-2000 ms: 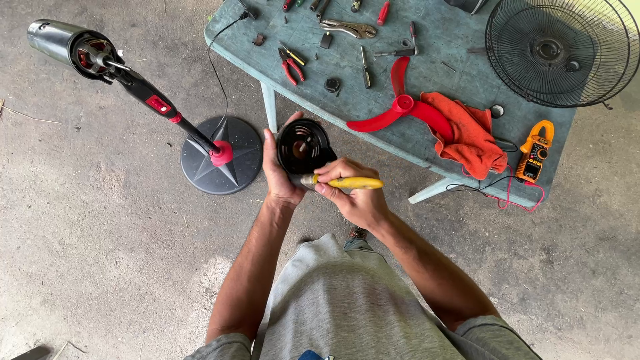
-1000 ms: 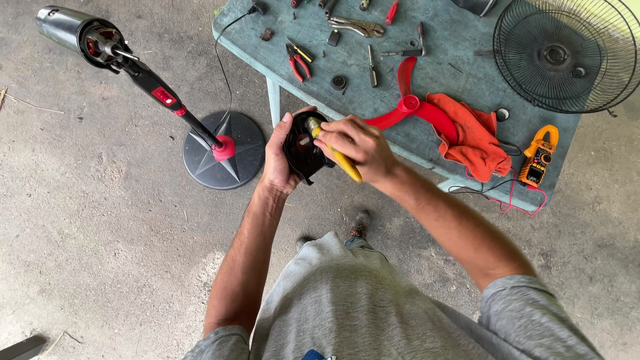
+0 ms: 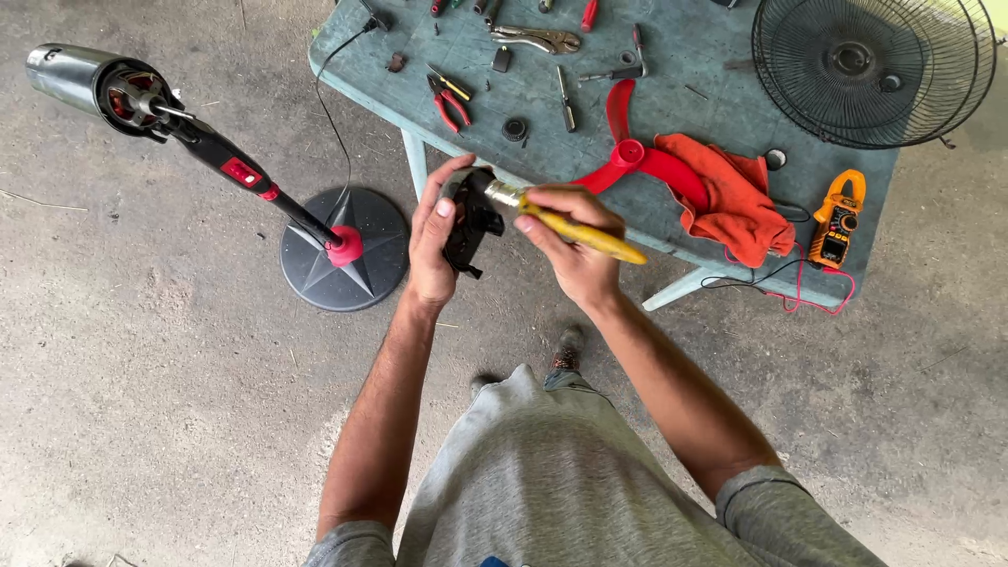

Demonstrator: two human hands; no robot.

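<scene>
My left hand (image 3: 437,236) grips a black plastic fan housing part (image 3: 466,228), tilted on its side, off the table's front edge. In my right hand (image 3: 579,240) is a paintbrush with a yellow handle (image 3: 594,234) and a metal ferrule. Its bristle end is at the housing's upper opening; the bristles themselves are hard to make out. To the left stands a pedestal fan (image 3: 228,161) with its motor exposed, on a round base (image 3: 344,272). A red fan blade (image 3: 628,153) lies on the table, partly against an orange cloth (image 3: 732,197).
The blue-green table (image 3: 543,146) holds red-handled pliers (image 3: 449,102), locking pliers (image 3: 539,38), a screwdriver (image 3: 566,98), a black round knob (image 3: 514,129), a wire fan grille (image 3: 874,67) and an orange clamp meter (image 3: 839,224) with leads. A power cord (image 3: 327,102) hangs from the table's left side.
The housing, whose open side faced up in the earlier frames, is now turned more on edge in my left hand. My right hand has shifted the brush to its upper end.
</scene>
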